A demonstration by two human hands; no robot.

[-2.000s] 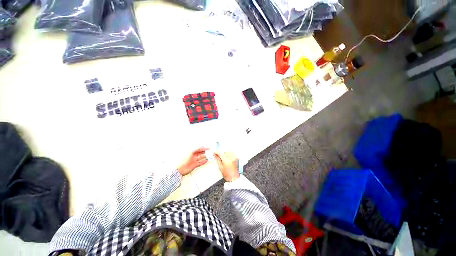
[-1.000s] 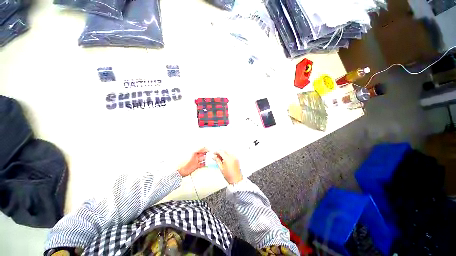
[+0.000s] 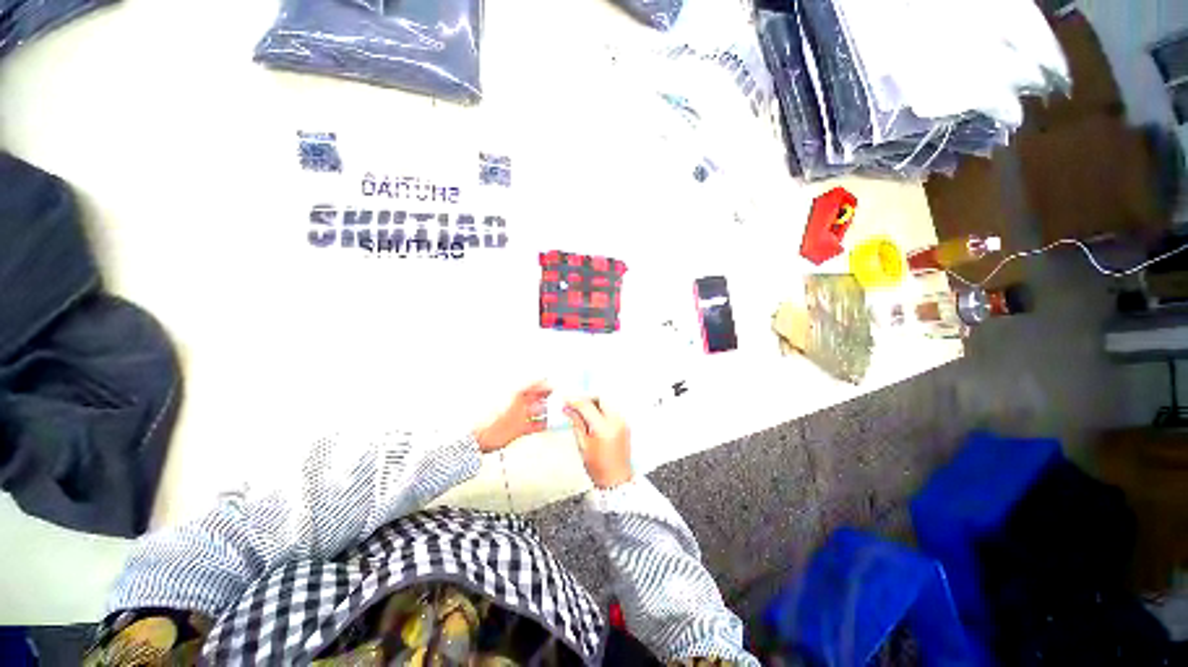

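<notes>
My left hand [image 3: 519, 417] and my right hand [image 3: 601, 443] are close together over the near edge of the cream table. Between their fingertips is a small pale white-blue piece [image 3: 559, 412], perhaps a label or its backing; its shape is washed out by glare. A flat printed clear bag [image 3: 409, 229] with bold black lettering lies ahead, to the left. A red-and-black checked cloth or pouch [image 3: 582, 292] lies just beyond my hands. Loose dark trousers [image 3: 81, 378] lie at the left edge.
A bagged dark garment [image 3: 384, 46] lies at the back. Right of the pouch are a phone [image 3: 715, 314], a red object [image 3: 829, 224], a yellow roll [image 3: 878, 262] and a bag bundle [image 3: 899, 91]. Blue bins [image 3: 866, 593] stand on the floor at lower right.
The view has turned, so the things on the table sit farther right in the picture. Both hands stay together at the small pale piece, with only slight finger movement.
</notes>
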